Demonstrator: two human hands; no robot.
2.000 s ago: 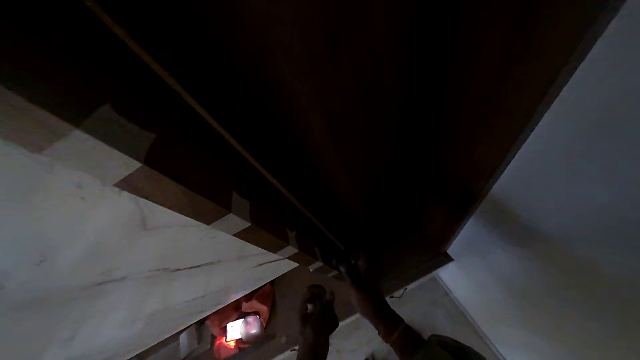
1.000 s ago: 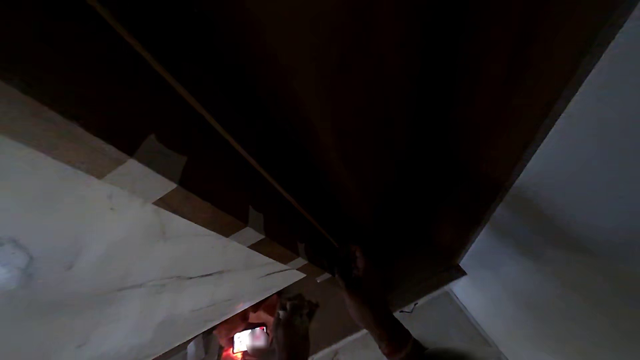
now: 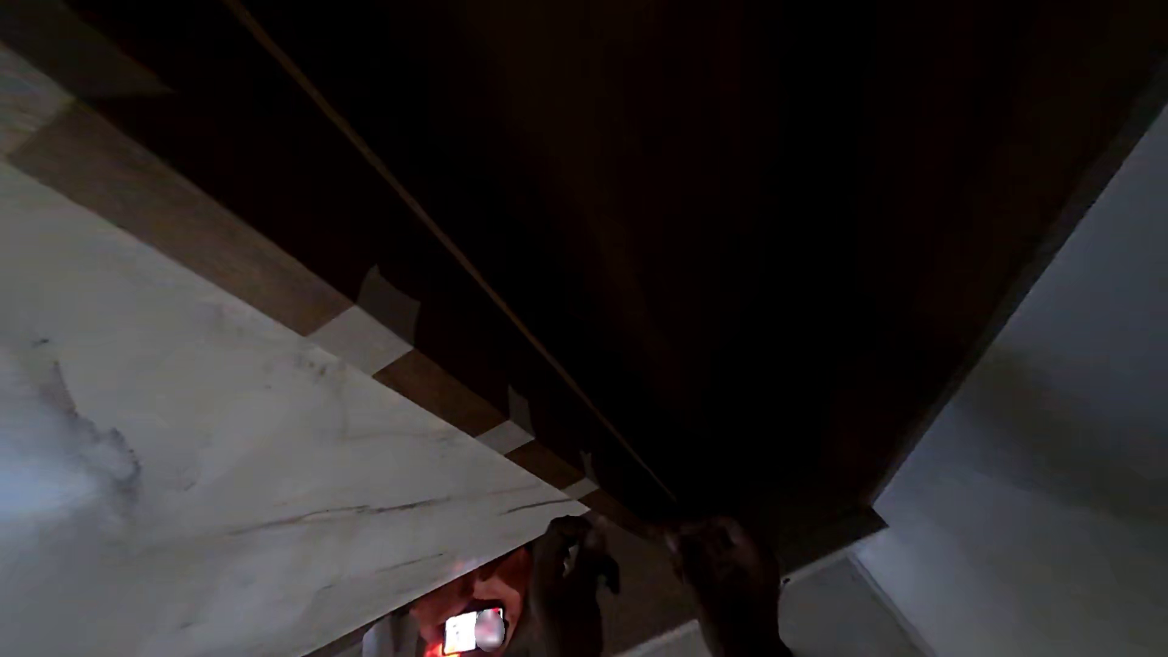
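In the dim light my left hand [image 3: 570,570] is raised beside the lower end of a wooden edge [image 3: 433,388], its fingers curled; whether it holds anything is too dark to tell. My right hand [image 3: 721,561] is at the inner bottom corner of a dark wooden panel or cabinet [image 3: 730,274], its fingertips near the edge strip; its grip is unclear. Pale strips of tape [image 3: 360,338] wrap over the edge at intervals. A thin light-brown strip [image 3: 474,274] runs along the dark interior towards my right hand.
A white marble-patterned panel [image 3: 274,438] fills the left side. A pale wall [image 3: 1049,474] stands on the right. Below my left hand's side, a lit phone screen [image 3: 473,630] glows beside reddish cloth [image 3: 497,584]. Pale floor [image 3: 835,611] shows at the bottom.
My left hand has moved up towards the taped edge from its lower place one second ago. My right hand remains near the corner. The view has shifted somewhat.
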